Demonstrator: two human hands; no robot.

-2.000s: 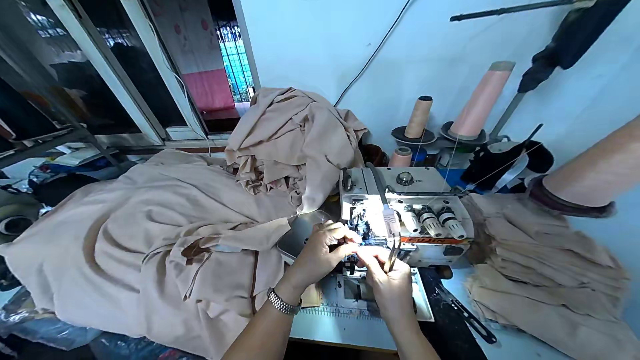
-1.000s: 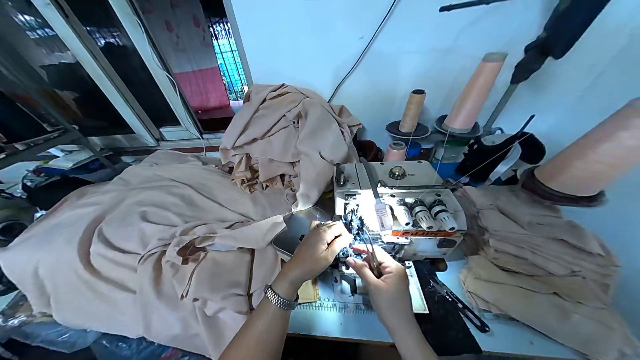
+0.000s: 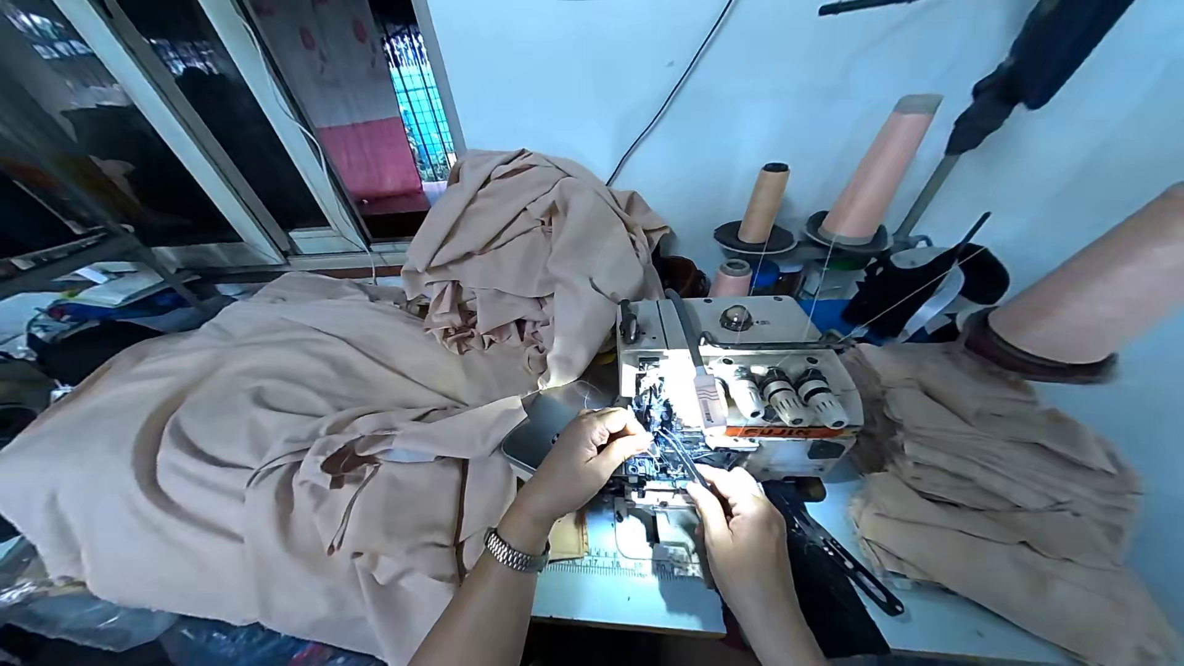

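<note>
An overlock sewing machine point(image 3: 740, 324) stands on the table with its front opened, and a lamp lights its loopers. My left hand point(image 3: 597, 449), with a metal watch point(image 3: 515, 551) on the wrist, is at the looper area, thumb and index finger pinched together; whether thread is between them is too small to tell. My right hand point(image 3: 740, 518) holds metal tweezers point(image 3: 682, 455), whose tips point up and left into the machine near my left fingertips. Tension dials point(image 3: 782, 396) sit to the right on the machine's front.
Beige fabric point(image 3: 277, 444) is heaped at the left, with another pile point(image 3: 546, 231) behind. Folded beige pieces point(image 3: 1008, 481) lie at the right. Thread cones point(image 3: 883, 171) stand behind the machine. A black tool with a slotted handle point(image 3: 856, 573) rests on dark cloth point(image 3: 823, 610) by my right forearm.
The tweezers, more upright two seconds ago, now slant up and left into the machine. My right hand has turned and sits a little lower relative to the machine. My left hand stays at the looper area.
</note>
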